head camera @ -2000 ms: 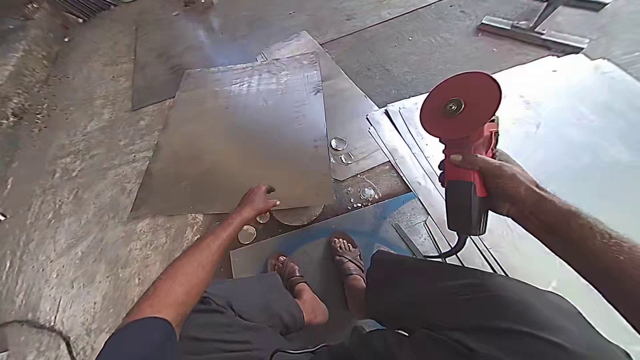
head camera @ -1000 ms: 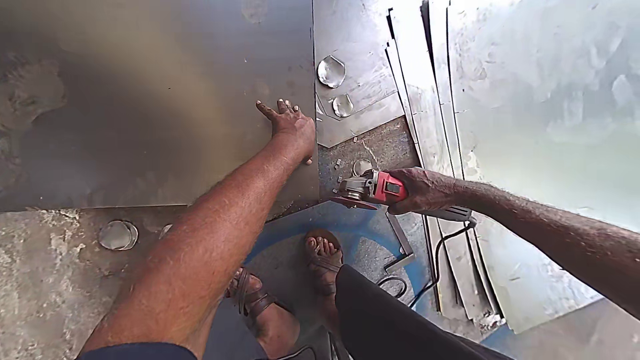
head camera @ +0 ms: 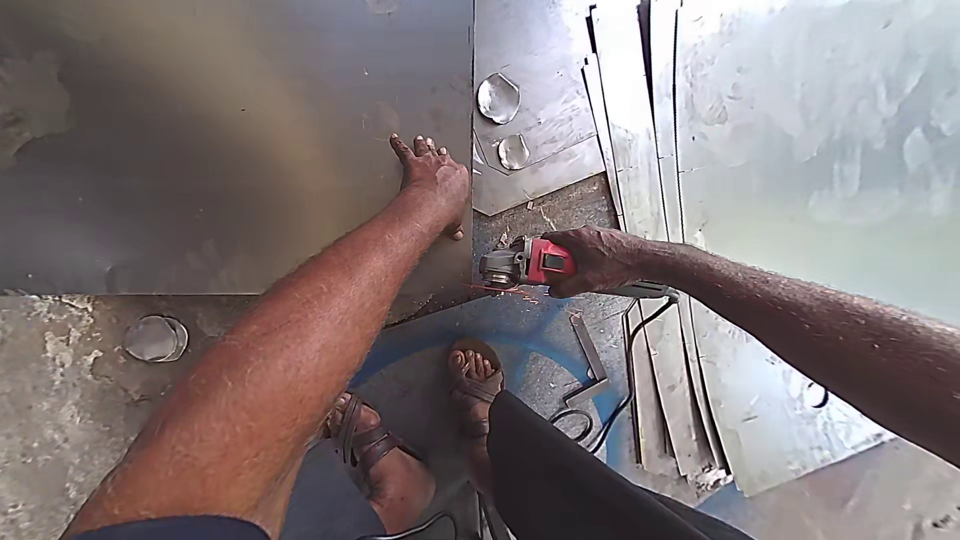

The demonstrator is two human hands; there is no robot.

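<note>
My left hand [head camera: 433, 180] lies with fingers spread on a large sheet of metal [head camera: 225, 150], close to its right edge. It holds nothing. My right hand [head camera: 596, 259] is closed around a red and grey angle grinder [head camera: 536, 262], whose head points left at the sheet's lower right corner. Small orange sparks fly beside the grinder head. The disc is seen nearly edge-on, so whether it touches the sheet edge is hard to tell. The grinder's black cord [head camera: 630, 360] runs down from the back of the tool.
Stacked metal sheets [head camera: 817, 187] lie on the right. Metal discs [head camera: 499, 97] rest on another sheet beyond the grinder, and more discs [head camera: 154, 339] lie at left on the concrete. A small metal square [head camera: 589, 349] lies near my sandalled feet [head camera: 474, 375], by a loop of cord.
The grinder, raised upright at my right two seconds ago, is now low beside the sheet's corner. Sparks have appeared since a second ago. My left hand stays on the sheet. The view has tilted down.
</note>
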